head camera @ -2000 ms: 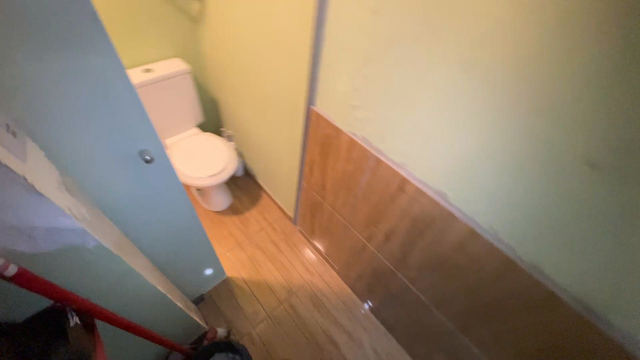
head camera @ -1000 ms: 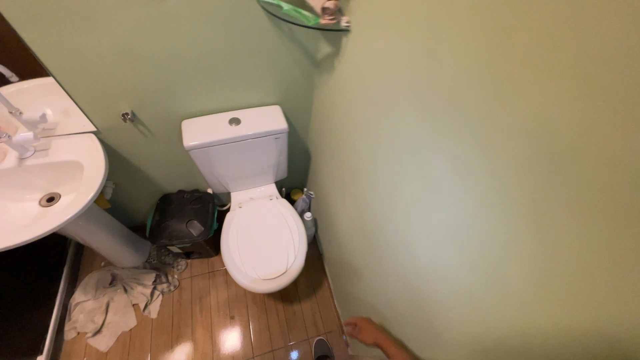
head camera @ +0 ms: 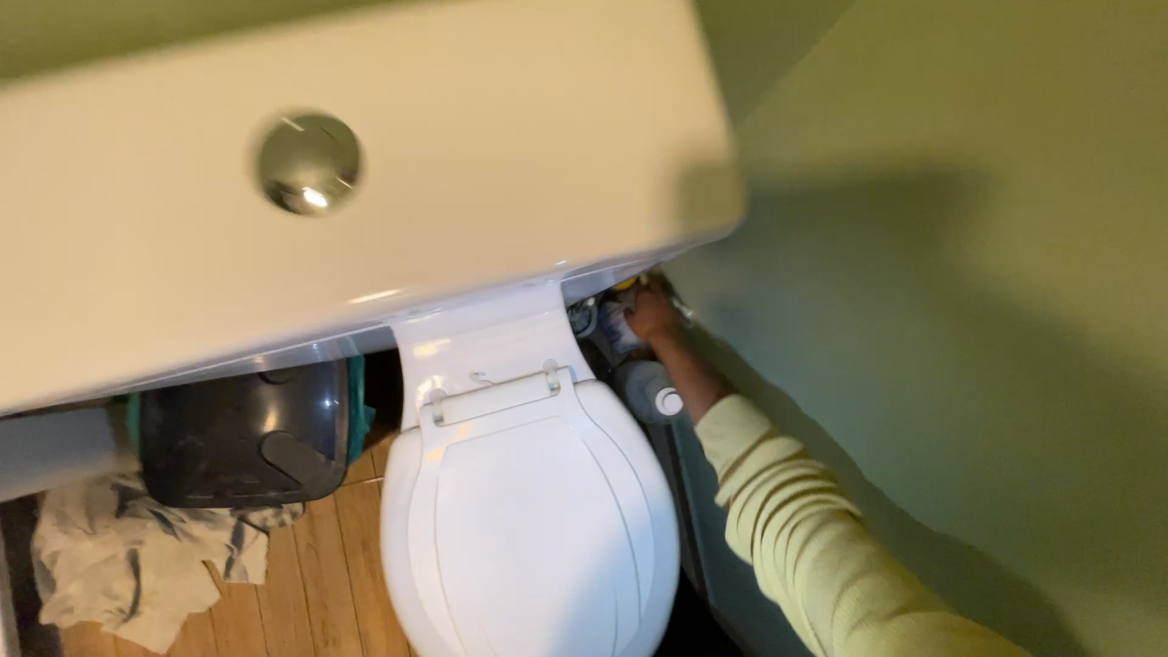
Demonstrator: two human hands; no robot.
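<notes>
My right hand [head camera: 655, 317] reaches down beside the toilet, between the bowl and the green wall. Its fingers are on a white and blue container [head camera: 620, 327] behind the toilet; whether they have closed around it is hard to tell. A pale bottle with a white cap [head camera: 650, 391] stands just below that hand. Something yellow [head camera: 626, 284] shows past the fingers, partly hidden by the cistern. The toilet's white lid [head camera: 538, 538] is down, and the cistern top [head camera: 511, 128] with its round flush button [head camera: 310, 164] fills the upper view. My left hand is out of view.
A black lidded bin [head camera: 246, 433] with a green liner edge stands left of the toilet. A crumpled pale cloth [head camera: 128, 557] lies on the wood-look floor [head camera: 315, 566]. The green wall [head camera: 1022, 319] runs close along the right side of my arm.
The view has moved in close over the toilet. My right hand, low by the wall a second ago, is now down among the bottles behind the bowl.
</notes>
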